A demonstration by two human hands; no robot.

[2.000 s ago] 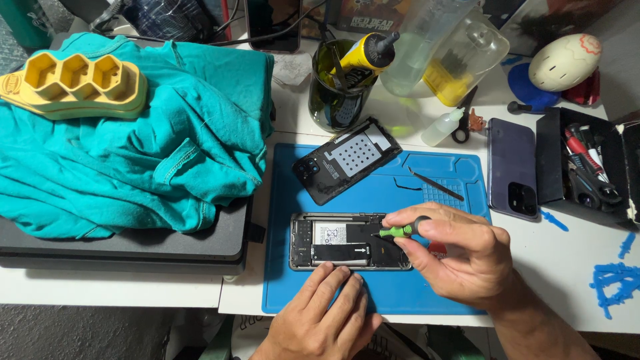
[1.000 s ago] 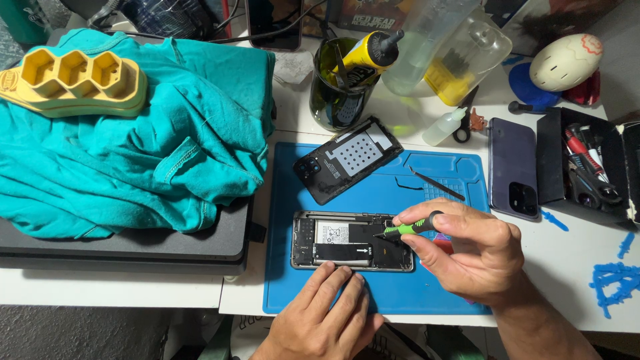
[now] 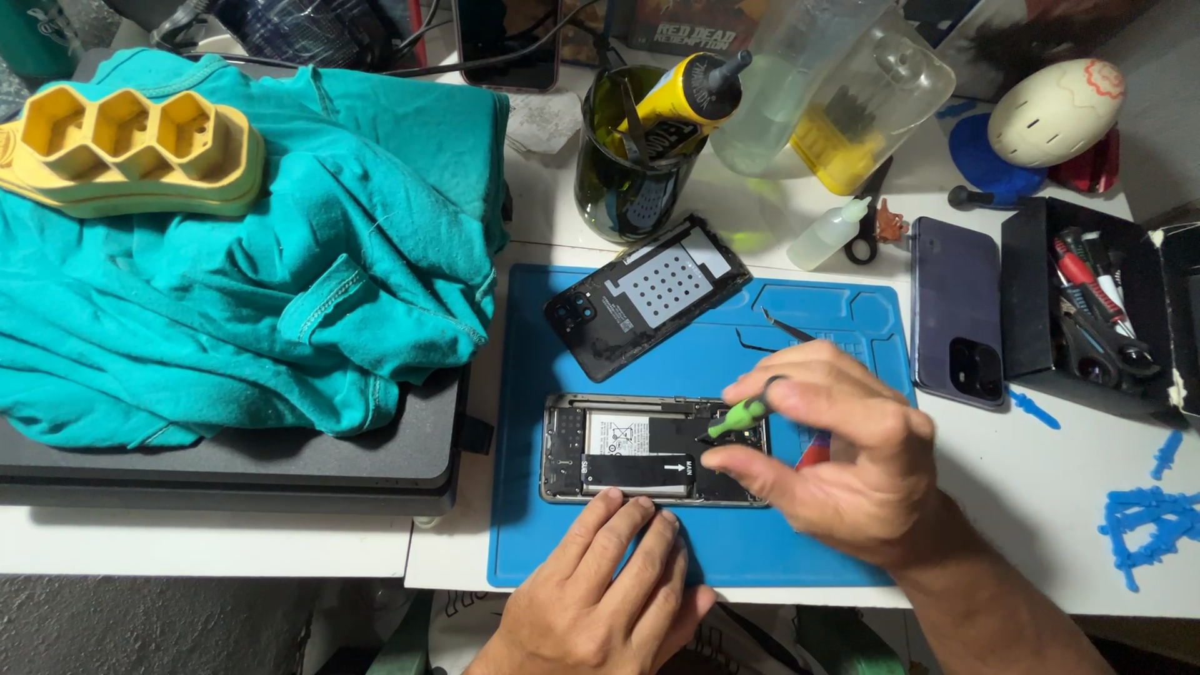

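An opened smartphone lies on a blue silicone repair mat, its battery and a black flex cable showing. My right hand holds a small green and black screwdriver between thumb and fingers, tilted over the right part of the phone; whether its tip touches a screw cannot be told. The fingertips of my left hand rest at the phone's lower edge, holding nothing. Above the phone lies its detached back cover, inner side up. Tweezers lie partly behind my right hand.
On the right are a purple smartphone, a black box of tools and blue plastic pieces. Behind the mat stand a glass container and a small dropper bottle. Teal cloth covers a black console at left.
My right hand has shifted slightly and the screwdriver's handle is now raised more steeply. The left hand stays at the phone's lower edge.
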